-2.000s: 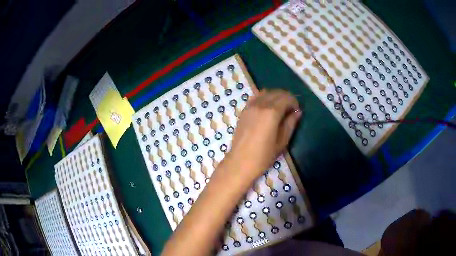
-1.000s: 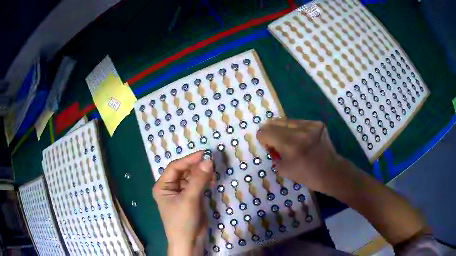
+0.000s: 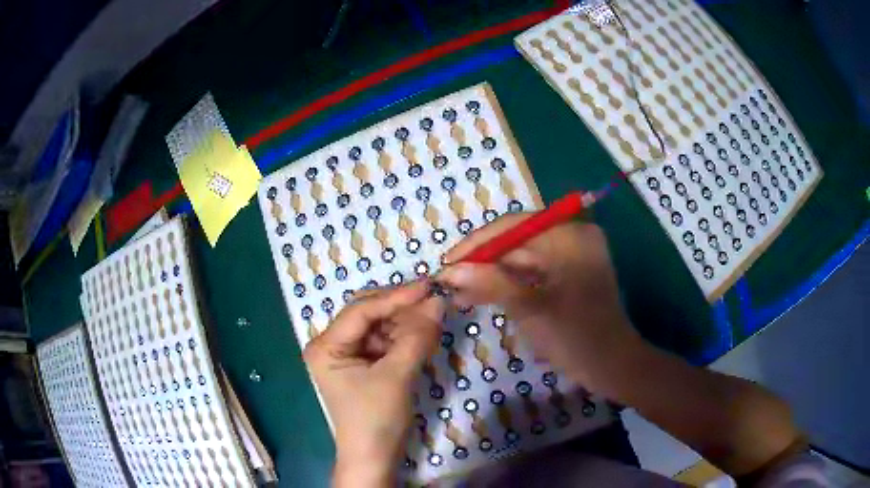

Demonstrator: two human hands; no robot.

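Observation:
The main parts tray [image 3: 382, 157], a white sheet with tan edge and rows of small dark rings, lies in front of me. My left hand [image 3: 377, 348] is over its middle and pinches a small round part [image 3: 439, 287] between thumb and finger. My right hand [image 3: 558, 286] holds a red pen-shaped tool [image 3: 525, 229], its barrel slanting up to the right and its narrow end at the small part. The fingertips of both hands meet there and partly hide the part and the tool tip. A thin cord [image 3: 649, 119] trails from the barrel over the right-hand tray.
The right-hand tray [image 3: 658, 86] lies angled at the upper right. A left-hand tray stack [image 3: 157, 334] and a far-left tray [image 3: 81, 400] lie at the left. Tiny loose parts [image 3: 255, 376] are on the green mat. A yellow slip [image 3: 219, 191] and plastic sleeves [image 3: 48, 181] are beyond.
My left hand came in between the first two frames and has since moved slightly right. My right hand has turned, bringing the red tool up into view against the part.

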